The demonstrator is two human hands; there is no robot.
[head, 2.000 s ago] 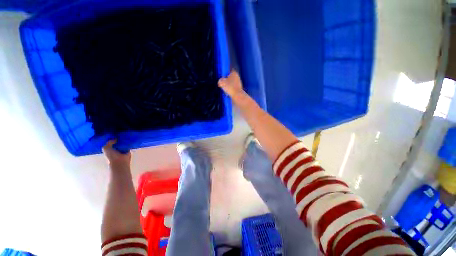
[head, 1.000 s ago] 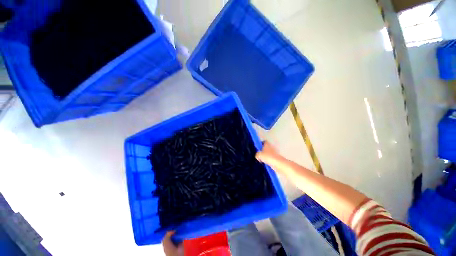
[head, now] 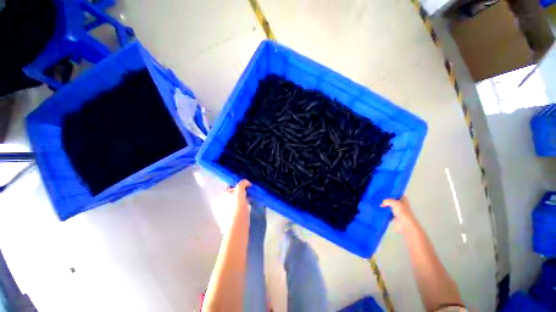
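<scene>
A blue plastic crate [head: 405, 137] is in front of me, turned at an angle. A dense heap of slim small black parts [head: 305, 146] covers most of its bottom. My left hand [head: 241, 187] grips the near long rim towards its left end. My right hand [head: 397, 207] grips the right short side near its lower corner. The fingers of both hands are partly hidden by the rim. Whether the crate touches anything beneath it cannot be told.
Another blue crate [head: 46, 143] with a dark mass inside stands at the left, a pale sheet on its right side. Beyond it is a blue stool [head: 91, 21]. A cardboard box [head: 494, 36] is at the upper right. Blue crates line the right edge. Yellow-black tape marks the floor.
The held crate has moved up and right in view and turned, both hands still on it. The empty blue crate seen before no longer shows. The red stool has nearly left view.
</scene>
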